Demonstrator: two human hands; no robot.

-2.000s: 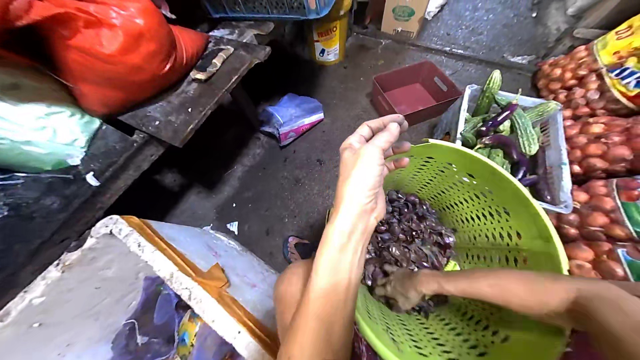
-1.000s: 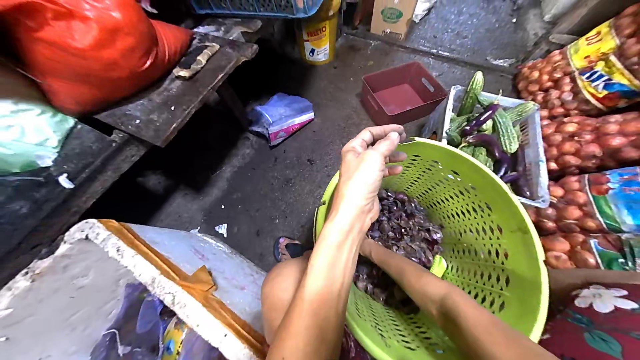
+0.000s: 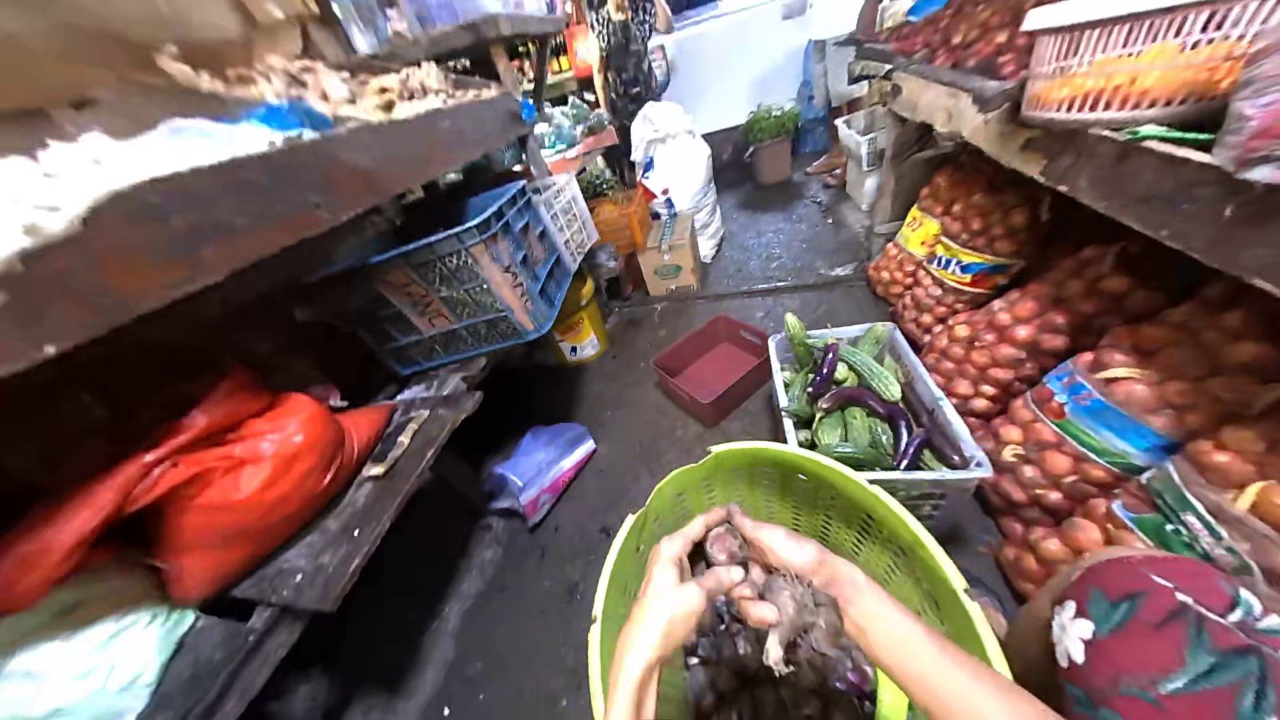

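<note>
A green perforated plastic basket (image 3: pixel 620 560) stands low in front of me with a heap of small dark purple-brown bulbs, apparently onions (image 3: pixel 730 670), at its bottom. Over the heap my left hand (image 3: pixel 690 590) and my right hand (image 3: pixel 800 570) come together. Between their fingertips is a small round bulb (image 3: pixel 725 545), touched by both. More bulbs with dry roots (image 3: pixel 785 610) lie against the right hand's fingers; how firmly each is held cannot be told.
Beyond the basket are a maroon plastic bin (image 3: pixel 712 370) and a crate (image 3: pixel 880 475) of eggplants and ridged green gourds. Net sacks of onions (image 3: pixel 1040 340) line the right. At left are a wooden bench (image 3: pixel 350 520), a red plastic bag (image 3: pixel 255 490) and a blue crate (image 3: pixel 470 280). A person stands far back.
The view has tilted up and now takes in the passage ahead. My right hand has come up out of the bulbs to meet my left, which has lowered into the basket. A bulb is now between them.
</note>
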